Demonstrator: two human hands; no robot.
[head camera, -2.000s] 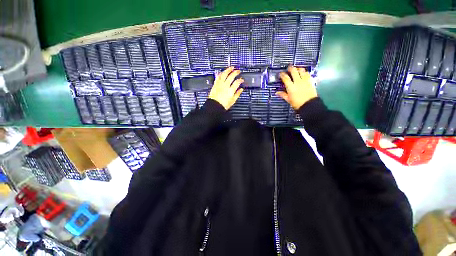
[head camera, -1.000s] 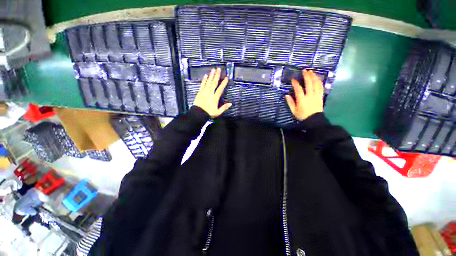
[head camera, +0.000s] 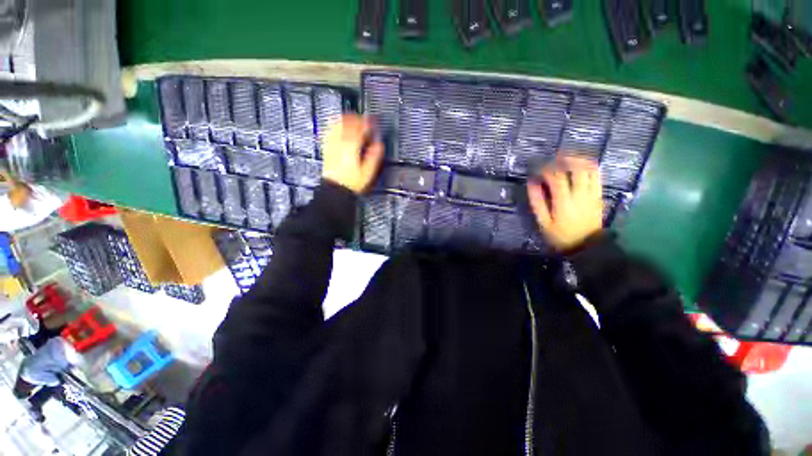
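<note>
A black blister tray (head camera: 481, 125) lies in front of me with ribbed, shiny pockets in its upper and lower rows. Its middle row shows a dull black phone-shaped part (head camera: 481, 189) and another part (head camera: 411, 179) to its left. My left hand (head camera: 353, 153) is blurred over the tray's left edge, beside the left part. My right hand (head camera: 568, 201) is blurred over the right end of the middle row and hides that pocket. I cannot tell whether either hand holds anything.
An empty tray stack (head camera: 245, 116) stands at left and a filled tray stack (head camera: 775, 258) at right. Several loose black parts (head camera: 512, 15) lie on the green conveyor belt (head camera: 267, 36) beyond the pale strip. Stools and a cardboard box (head camera: 169, 252) are on the floor.
The view has shifted, so the trays sit lower and further right. Several belt parts have come into view. My left hand has moved left to the tray's edge; my right hand remains over the middle row's right end.
</note>
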